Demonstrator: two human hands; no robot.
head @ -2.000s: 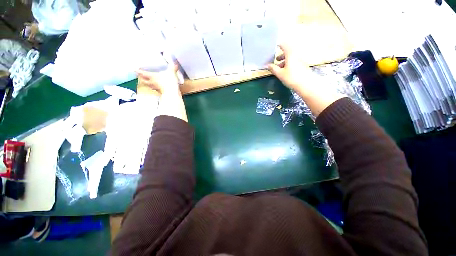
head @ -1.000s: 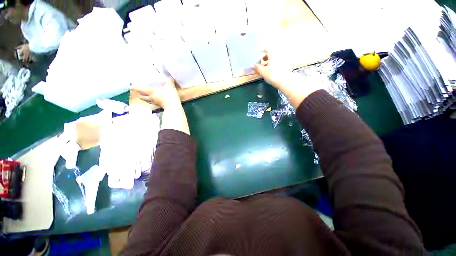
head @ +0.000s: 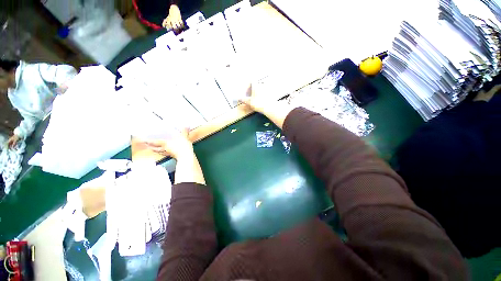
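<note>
Rows of finished white boxes (head: 192, 93) stand side by side on a tan cardboard sheet (head: 215, 124) ahead of me. My left hand (head: 174, 144) lies at the near left corner of the rows, fingers spread along the boxes' lower edge. My right hand (head: 254, 100) touches the near right end of the front row. The hands hold the row between them from both sides. Bright glare hides the box edges and some fingertips.
Carton blanks (head: 132, 211) and torn wrapping paper lie left. Small clear packets (head: 335, 107), a black object (head: 356, 82) and an orange fruit (head: 371, 66) are right. A carton stack (head: 423, 66) stands far right. A large white block (head: 82, 123) is left. Two other people show at the top and left.
The view has swung, so the table's things appear shifted and tilted. More of the box rows and two other people now show. Both hands stay at the ends of the front row.
</note>
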